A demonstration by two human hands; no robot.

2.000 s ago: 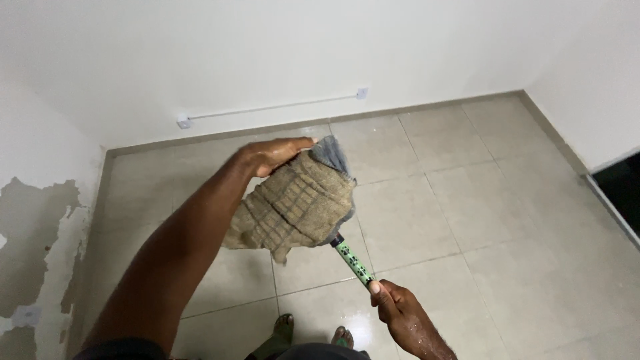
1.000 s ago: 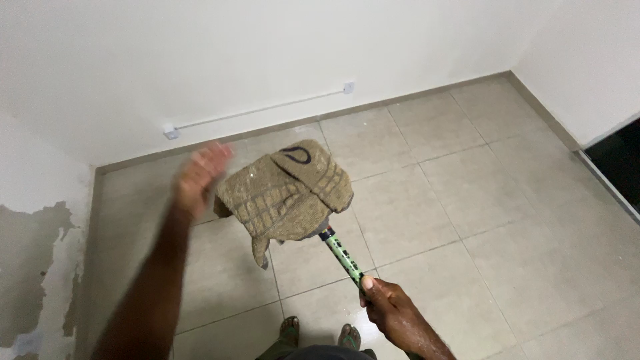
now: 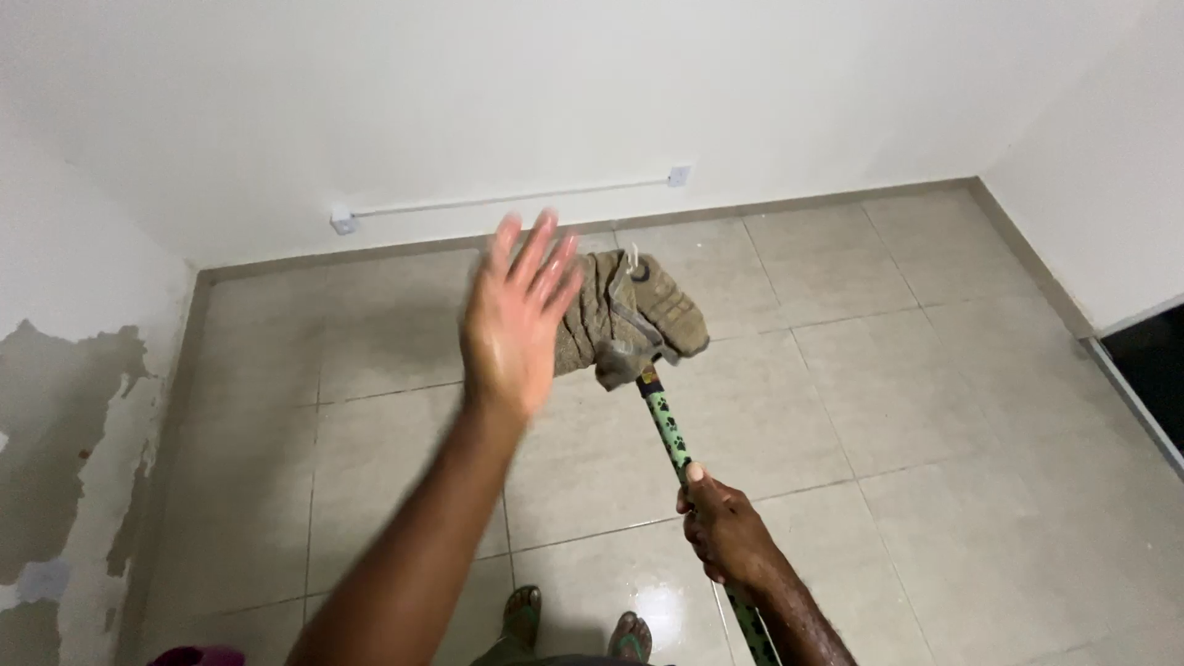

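Observation:
My right hand (image 3: 731,532) grips a green pole with black paw prints (image 3: 668,425), which slants from bottom right up to its head. A wet-looking brown-grey cloth (image 3: 601,310) is wrapped and folded around that head, held up off the floor, with a small whitish thread at its top. The head under the cloth is hidden. My left hand (image 3: 518,319), palm showing and fingers spread, is blurred; it holds nothing and overlaps the cloth's left part in view, and whether it touches the cloth I cannot tell.
Large grey floor tiles (image 3: 407,481) reach a baseboard (image 3: 814,201) under white walls. Two outlet boxes (image 3: 344,221) are joined by a thin conduit (image 3: 518,198). Peeling paint (image 3: 55,416) marks the left wall. My sandalled feet stand below, near a purple thing (image 3: 196,656). A dark opening (image 3: 1152,370) lies right.
Two seconds ago my left hand was on the cloth; it came off and is now raised with spread fingers. The cloth has shifted into a more bunched wrap. My right hand still holds the pole.

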